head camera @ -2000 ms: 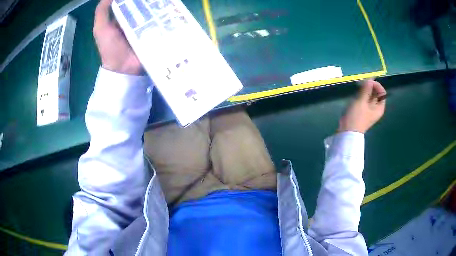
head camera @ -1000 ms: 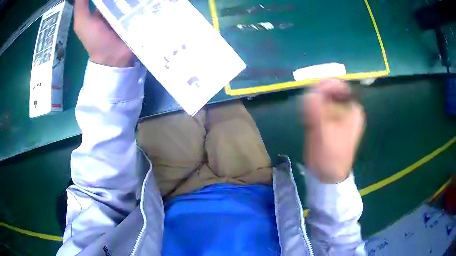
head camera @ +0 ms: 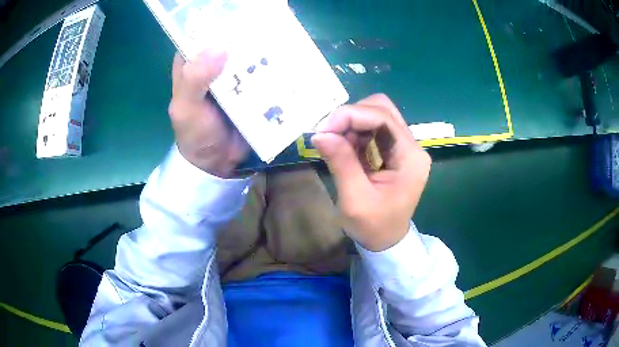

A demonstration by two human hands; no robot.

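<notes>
A long white printed carton [head camera: 254, 81] is tilted over the bench, its plain end edge toward me. My left hand [head camera: 203, 118] grips it by its left side, thumb on the printed face. My right hand [head camera: 377, 162] is at the carton's lower right corner, thumb and forefinger pinched at a thin, tiny piece whose kind I cannot tell. A small tan-brown piece [head camera: 374, 154] sits inside the curled fingers of my right hand. Whether the fingertips touch the carton is unclear.
Another printed carton [head camera: 68, 88] lies at the bench's left. A white strip [head camera: 434, 130] lies by yellow tape [head camera: 499, 74], partly behind my right hand. A dark fixture [head camera: 589, 88] stands at the right; a blue object [head camera: 606, 165] is below it.
My right hand has moved left and up from the bench's front edge to the carton's corner. My left hand has shifted right and lower along the carton, its thumb now on the face.
</notes>
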